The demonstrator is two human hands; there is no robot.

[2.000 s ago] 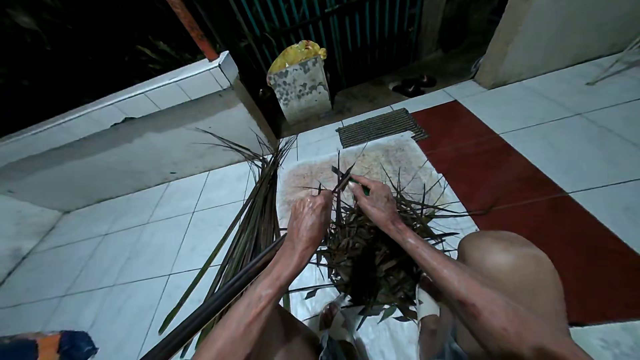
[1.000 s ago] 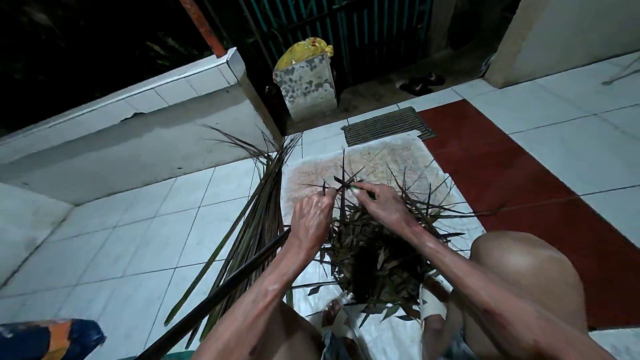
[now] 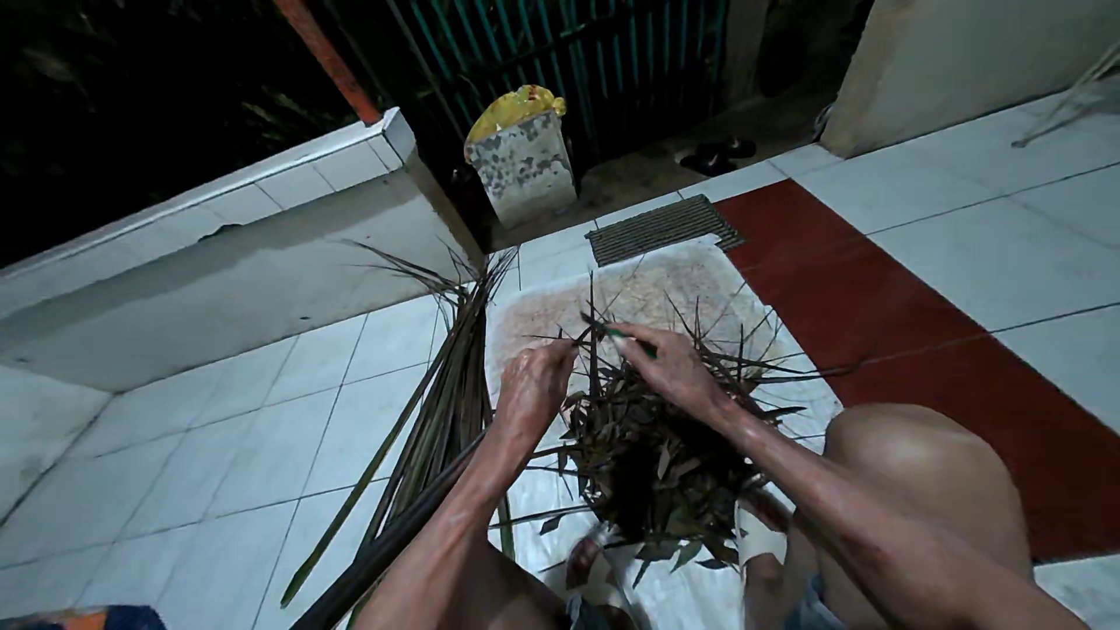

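Observation:
My left hand (image 3: pixel 535 381) grips a dark narrow leaf strip, its fingers close to my right hand. In my right hand (image 3: pixel 669 363) is a small knife with a green handle (image 3: pixel 649 349), its dark blade (image 3: pixel 591 322) crossing the strips just beyond my left fingertips. Below both hands lies a heap of dark cut leaf pieces (image 3: pixel 674 464), with thin spiky slivers at its far side. A bundle of long palm-like leaves (image 3: pixel 451 394) lies left of my left hand, and a long dark stalk (image 3: pixel 385 560) passes under my left forearm.
A stained white sheet (image 3: pixel 560 315) lies beneath the heap on the tiled floor. Beyond it are a ribbed mat (image 3: pixel 661 229), a block with a yellow cover (image 3: pixel 523 162) and sandals (image 3: pixel 717 157). A low wall (image 3: pixel 262 254) stands left; a red floor strip (image 3: pixel 910 350) runs right.
My hands stay close together over the heap. The blade and green handle show more plainly now than in the earlier frames.

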